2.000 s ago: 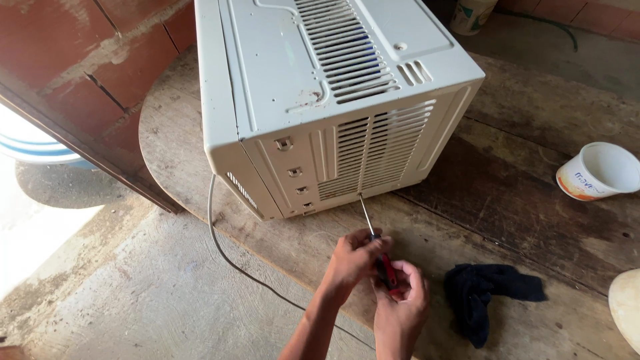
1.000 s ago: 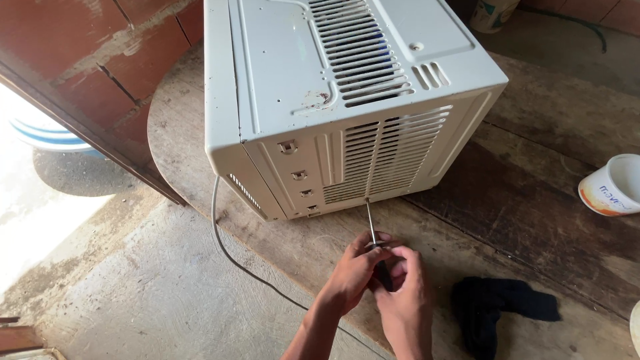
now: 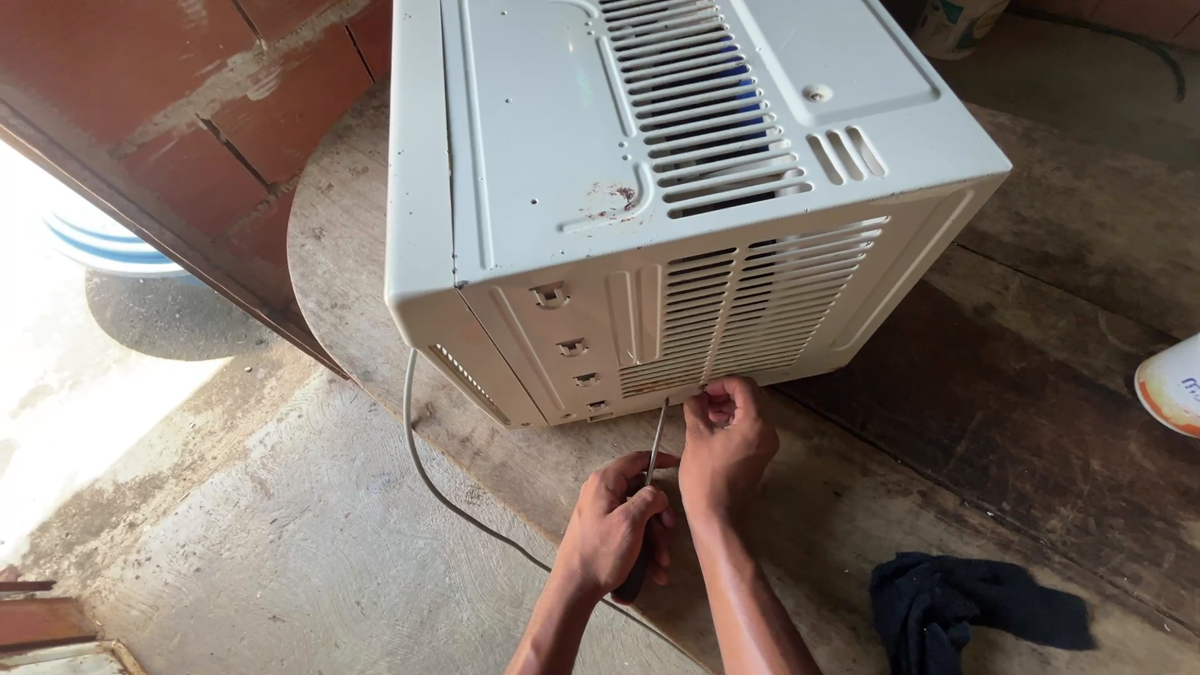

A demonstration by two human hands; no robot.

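Observation:
A white metal air conditioner housing [image 3: 525, 141] with slotted vents rests on a wooden table. My left hand [image 3: 619, 525] is closed around the dark handle of a screwdriver [image 3: 658, 436], whose shaft points up to the lower edge of the housing's near side. To the right of the shaft, my right hand [image 3: 729, 441] has its thumb and fingertips pinched together at that same edge, just under the vent slots. Whether a small part is between those fingertips cannot be seen. A grey power cord [image 3: 427, 469] runs from the housing's left corner down past the table edge.
A dark cloth [image 3: 975, 600] lies on the wooden table [image 3: 872, 469] at the lower right. A white plastic cup [image 3: 1177, 384] stands at the right edge. Behind the housing is a bucket [image 3: 958, 23]. A brick wall [image 3: 187, 112] borders the left side.
My right hand has left the screwdriver handle and moved up to the housing's lower edge. The screwdriver, now in my left hand alone, has its tip a little left of its former place.

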